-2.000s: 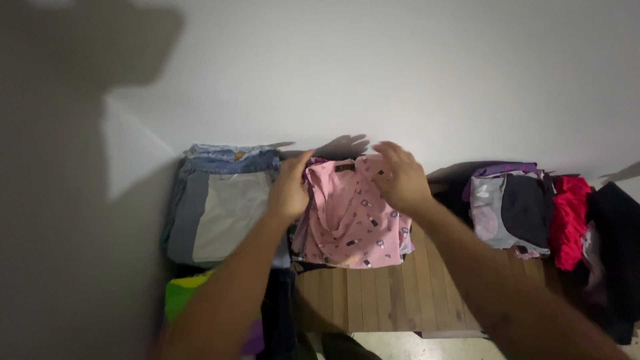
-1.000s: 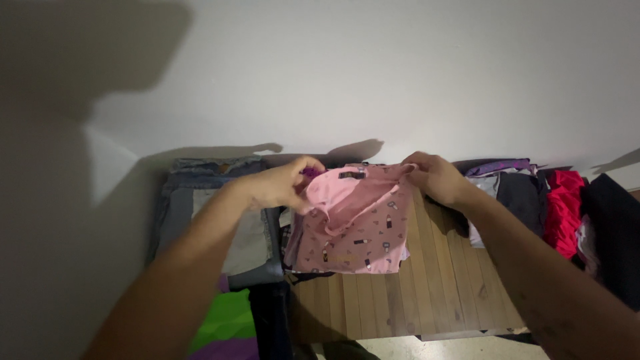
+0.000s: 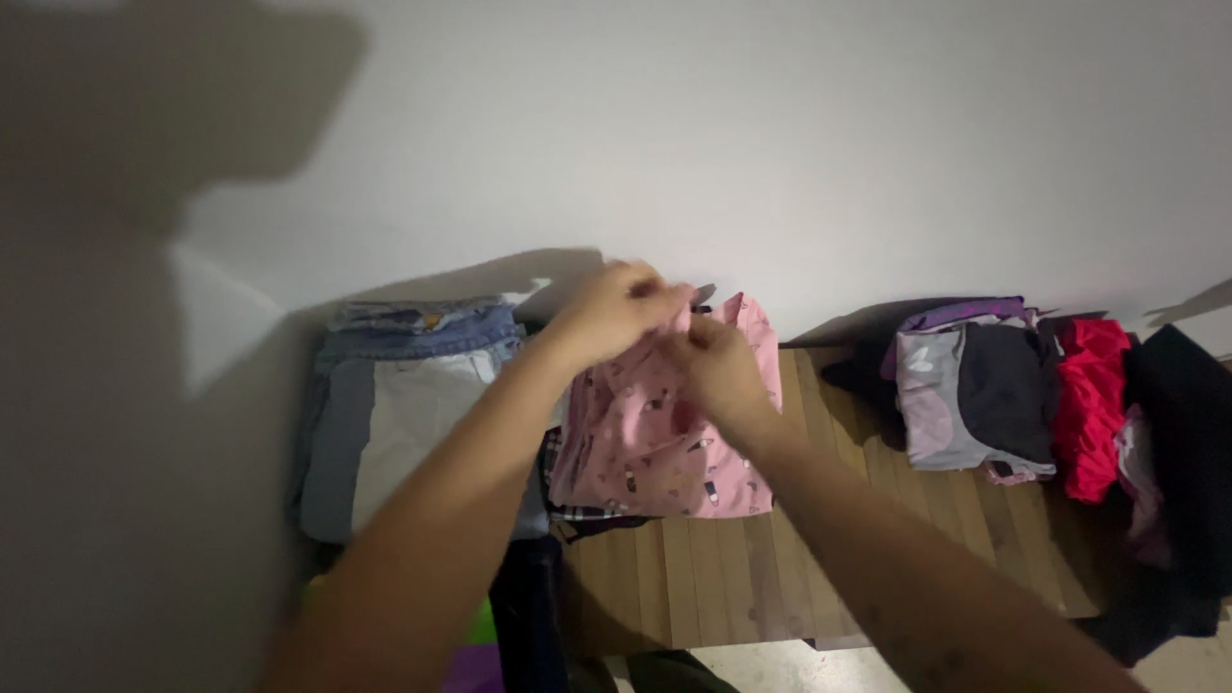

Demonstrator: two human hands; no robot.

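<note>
A pink printed garment (image 3: pixel 664 452) lies folded on top of a stack of clothes, its upper part bunched up. My left hand (image 3: pixel 626 303) pinches its upper edge between the fingertips. Just below and to the right, my right hand (image 3: pixel 717 371) grips the pink cloth near the middle of that edge, fingers curled. A small dark patch shows at the neckline between the hands. Beneath the pink garment, the edge of a checked cloth (image 3: pixel 597 510) shows.
Folded jeans (image 3: pixel 332 452) are stacked at the left, with green and purple cloth below. On the wooden surface (image 3: pixel 712 577), to the right, sit a grey and black folded garment (image 3: pixel 1011 395), a red garment (image 3: pixel 1092 414) and black cloth (image 3: pixel 1189 462). A pale wall rises behind.
My hands were at opposite sides of the pink garment's upper edge; they have come together near its middle. The neckline, spread open a second ago, is now bunched.
</note>
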